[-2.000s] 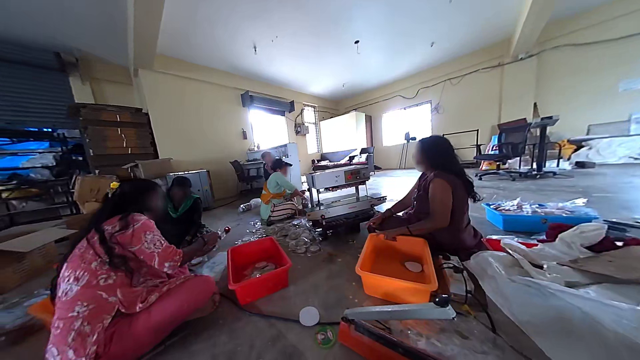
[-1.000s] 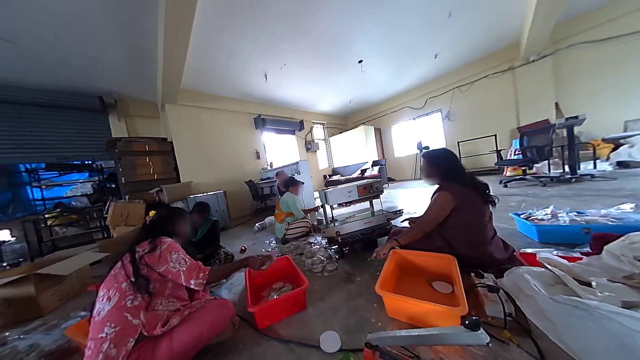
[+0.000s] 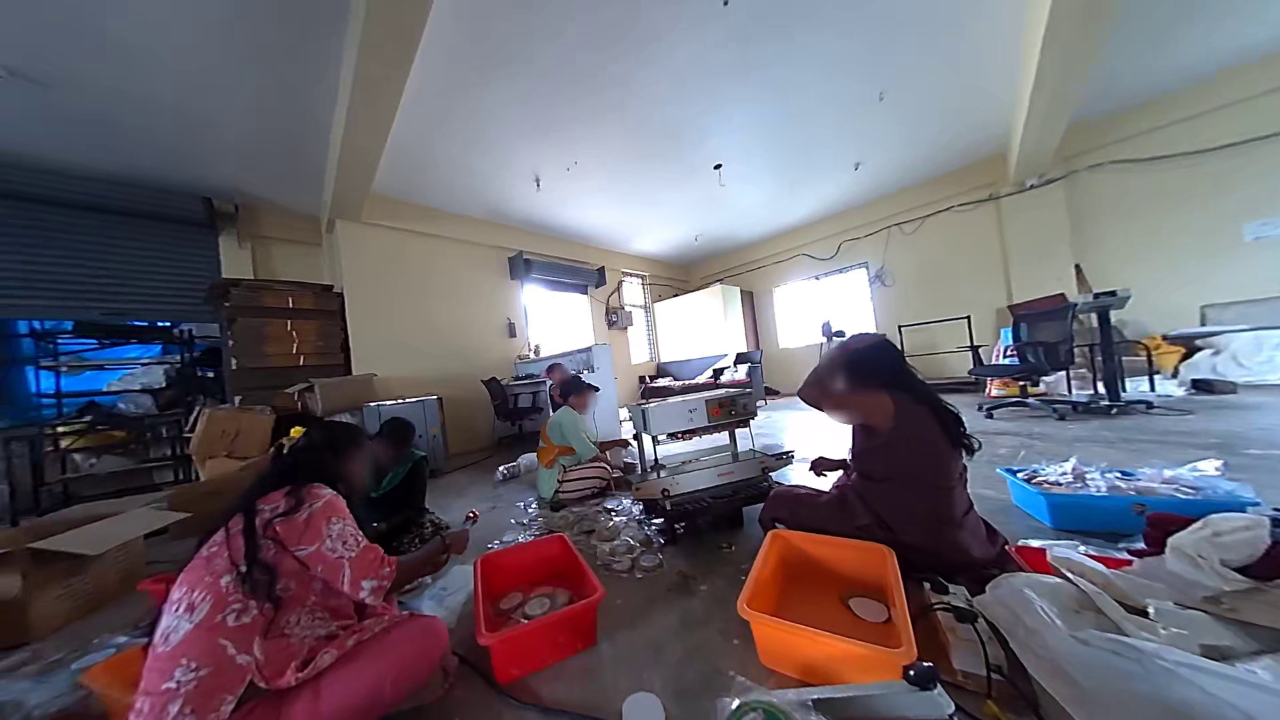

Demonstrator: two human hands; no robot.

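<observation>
Neither my left hand nor my right hand shows in the head view. Closest to me, at the bottom edge, are a white disc [image 3: 643, 706], a clear packet with a green round item [image 3: 757, 709] and the metal arm of a hand sealer [image 3: 880, 700]. Beyond them an orange plastic crate [image 3: 828, 655] holds one pale disc [image 3: 868, 609]. To its left stands a red plastic crate [image 3: 540, 650] with several round pieces [image 3: 537, 606] in it. Farther back, a band sealing machine [image 3: 695, 455] stands beside a pile of clear-wrapped round packets [image 3: 610, 530].
A co-worker in pink [image 3: 290, 600] sits at left, another in maroon [image 3: 890, 480] at right; several more sit behind. A blue tray of packets [image 3: 1130, 505], plastic sheeting [image 3: 1090, 650] and black cables [image 3: 985, 640] lie at right. Cardboard boxes [image 3: 90, 580] stand at left.
The maroon-clad co-worker has drawn an arm back from the orange crate and raised the other to the head. The pink-clad co-worker's hand has moved away from the red crate and holds a small item.
</observation>
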